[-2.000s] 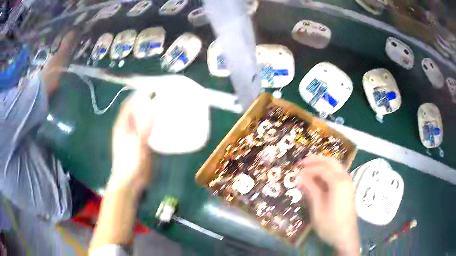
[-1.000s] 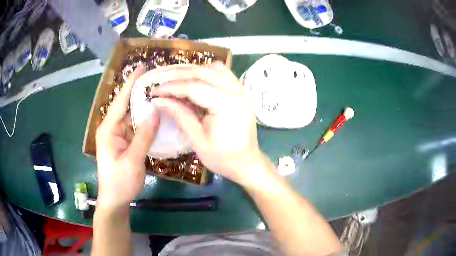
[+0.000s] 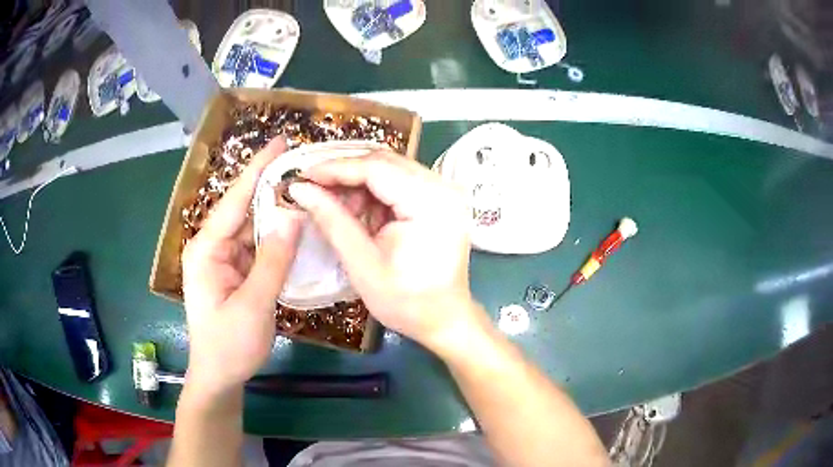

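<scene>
My left hand (image 3: pixel 230 274) holds a white housing cover (image 3: pixel 315 264) by its left side, open side up, over the parts box. My right hand (image 3: pixel 402 237) lies over the cover, its thumb and index finger pinching a small ring insert (image 3: pixel 290 182) at the hole near the cover's upper left edge. Whether the ring is seated in the hole cannot be told. The cardboard parts box (image 3: pixel 173 219) under the hands is full of shiny copper rings. My fingers hide much of the cover.
White stacked covers (image 3: pixel 539 205) lie right of the box. A red and yellow screwdriver (image 3: pixel 603 251) and two loose discs (image 3: pixel 513 318) lie further right. A hammer (image 3: pixel 315 385) lies below the box, a dark flat object (image 3: pixel 80 319) left. Housings with circuit boards (image 3: pixel 519 41) stand beyond the white strip (image 3: pixel 585 105).
My right hand has come from the box to the cover, which my left hand has brought over the box. Since one second ago, the right fingers have drawn together on the ring.
</scene>
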